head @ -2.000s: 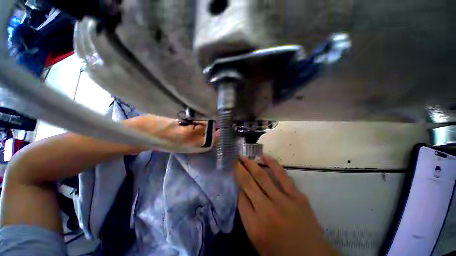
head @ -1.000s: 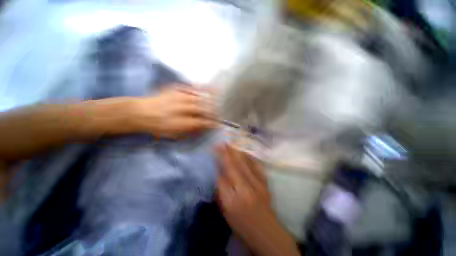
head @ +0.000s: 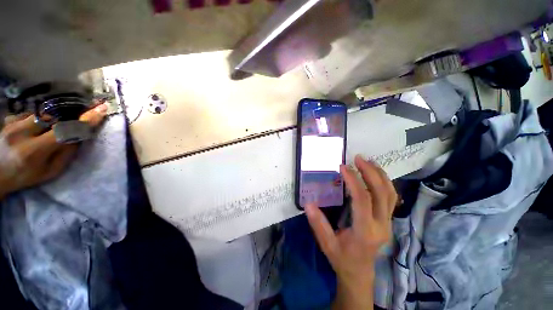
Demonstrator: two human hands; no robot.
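A light grey garment panel (head: 91, 181) with dark navy cloth beside it runs up to the needle area at the left. My left hand (head: 36, 154) is at the left edge, on the panel by the presser foot; metal parts hide some fingers, so its grip is unclear. A smartphone (head: 322, 154) lies upright in view on the machine table, its screen lit with a white block. My right hand (head: 358, 221) is over the phone's lower end, fingers spread, thumb at its bottom edge and a fingertip at its right side.
The machine head (head: 182, 36) spans the top. The white table (head: 230, 181) has ruler markings along its front. Dark grey scraps (head: 409, 112) lie right of the phone. A bundle of grey-and-navy garments (head: 473, 230) hangs at the right. A thin dark item (head: 370, 106) lies beside the phone.
The view has swung right, bringing the phone near the centre. My right hand has left the cloth and moved right to the phone. My left hand remains by the needle.
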